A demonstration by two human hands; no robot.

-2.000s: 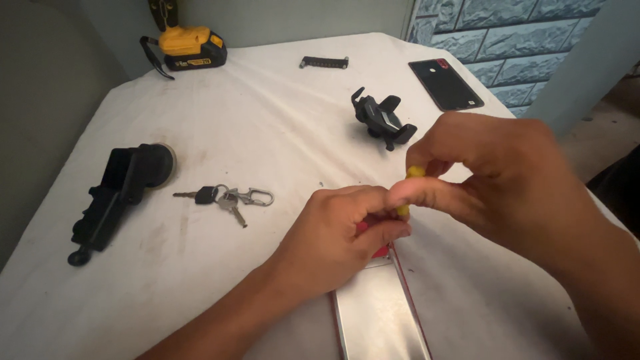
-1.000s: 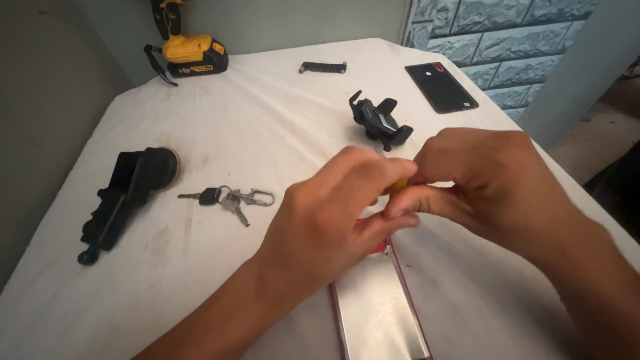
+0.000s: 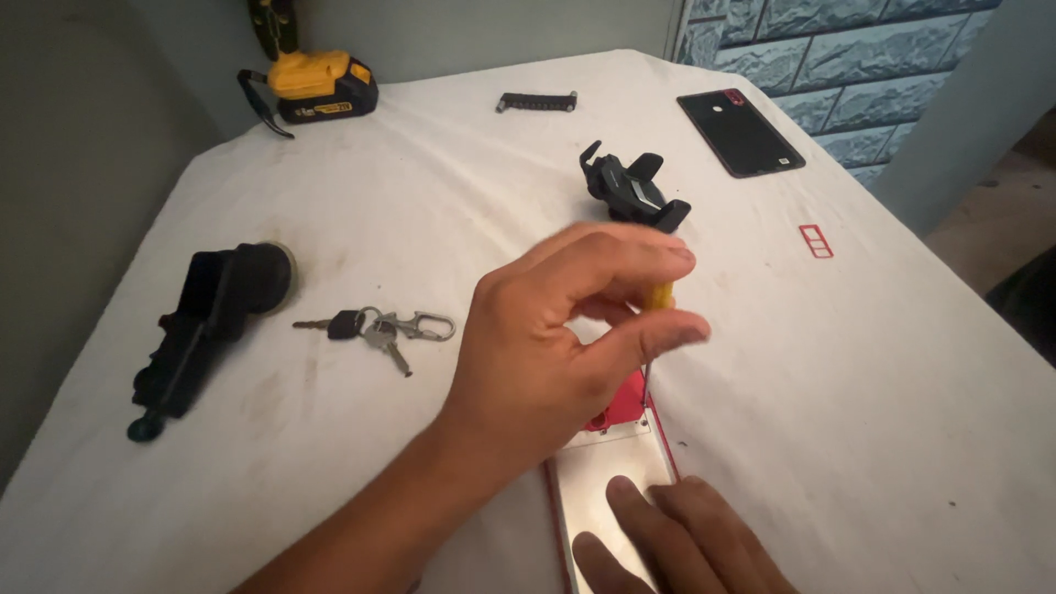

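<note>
My left hand (image 3: 569, 330) grips a small screwdriver by its yellow handle (image 3: 659, 295). The thin shaft points down, and its tip meets the right edge of a red plastic cover (image 3: 627, 402) inside an opened smartphone (image 3: 606, 478). The phone has a silvery metal plate and a red frame; its upper part is hidden behind my left hand. Small screws show along the lower edge of the red cover. My right hand (image 3: 685, 540) rests with spread fingers on the lower part of the phone, with nothing seen held in it.
Around lie a black suction mount (image 3: 223, 313), keys with a carabiner (image 3: 379, 330), a black phone holder (image 3: 631, 194), a black tool bar (image 3: 538, 102), a black phone back cover (image 3: 738, 132) and a red tray-like frame (image 3: 816, 242). A yellow power tool (image 3: 318, 87) stands at the back left.
My right hand has left the yellow handle and come down onto the phone's lower part. My left hand now holds the screwdriver alone. The small red frame at the right has come into sight.
</note>
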